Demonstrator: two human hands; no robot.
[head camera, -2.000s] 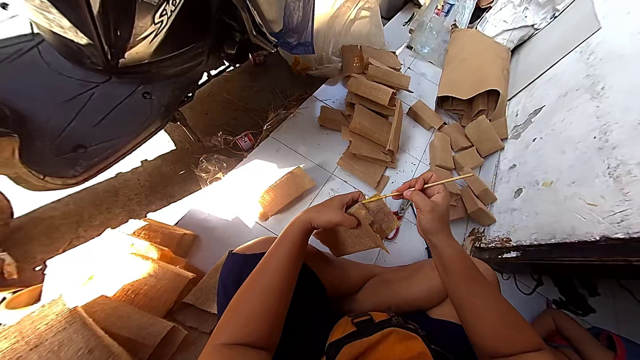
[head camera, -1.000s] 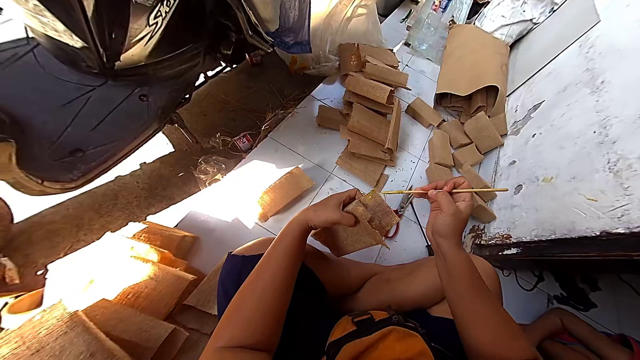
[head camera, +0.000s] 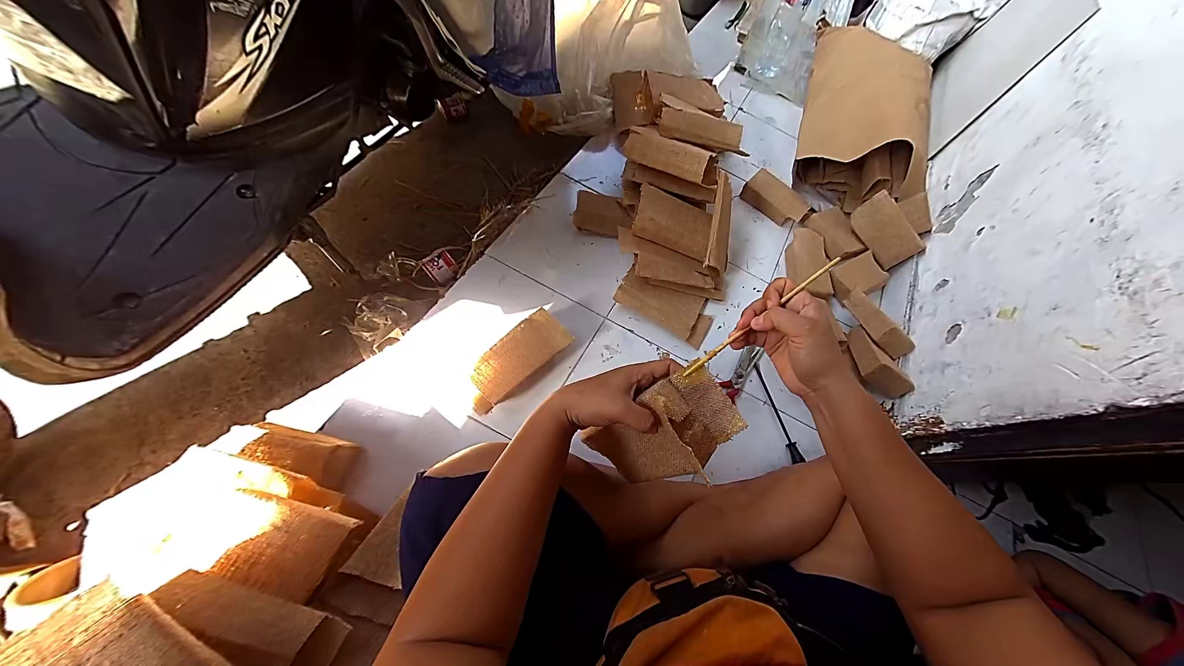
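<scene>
My left hand (head camera: 620, 396) grips a folded piece of coarse brown woven fabric (head camera: 647, 450) above my crossed legs. Between the fingertips of my right hand (head camera: 789, 338) is a thin wooden stick (head camera: 811, 280), slanting down to the left. Its yellowish lower end meets the upper edge of the fabric beside my left fingers. Whether the tip is on or behind the cloth I cannot tell. Under my right wrist, a tool with a black shaft (head camera: 775, 407) and a red-handled item (head camera: 731, 390), partly hidden, lie on the tiles.
Folded brown pieces lie in a pile (head camera: 672, 222) ahead, with smaller ones (head camera: 886, 229) spilling by a large brown bag (head camera: 865, 102). More pieces (head camera: 287, 546) fill the lower left. A motor scooter (head camera: 139, 203) stands left, a worn white surface (head camera: 1054, 240) right. Another person's arm (head camera: 1091, 601) shows lower right.
My right hand has tilted the stick from nearly level to a steep slant, and its lower end has shifted against the fabric. My left hand keeps its hold with little movement.
</scene>
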